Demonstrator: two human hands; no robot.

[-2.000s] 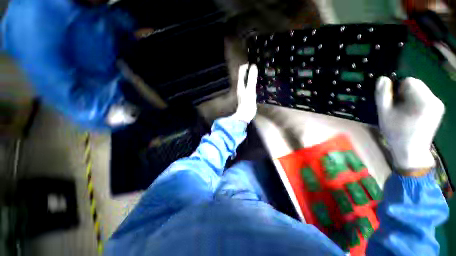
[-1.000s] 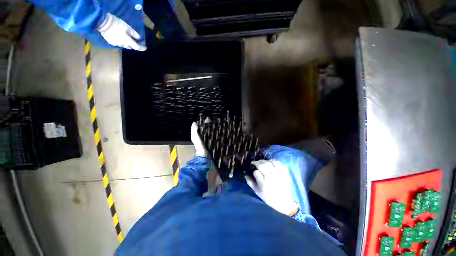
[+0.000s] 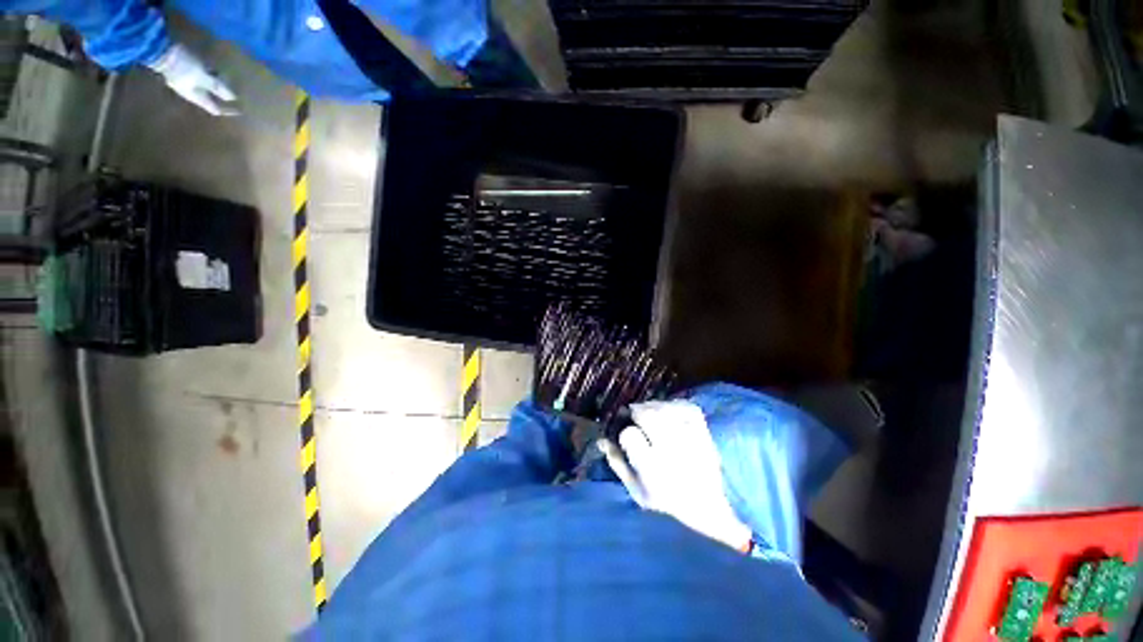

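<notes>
A black soldering carrier (image 3: 595,368) with many upright metal pins is held tilted in front of my body, over the near edge of the black turnover box. My right hand (image 3: 683,470), in a white glove, grips its near right edge. My left hand is not visible; only the left sleeve shows, running to the carrier's left side. The black turnover box (image 3: 379,226) stands on the floor, with similar pinned carriers (image 3: 533,251) inside.
A person in a blue smock stands beyond the box, one gloved hand (image 3: 191,82) showing. A black crate (image 3: 207,307) stands at left. At right, a metal bench (image 3: 1065,314) bears a red foam tray (image 3: 996,552) with green circuit boards (image 3: 1022,607). Yellow-black tape marks the floor.
I have turned from the bench to the box with the carrier. Since one second ago, the scene has shifted right in view and my left hand has gone out of sight.
</notes>
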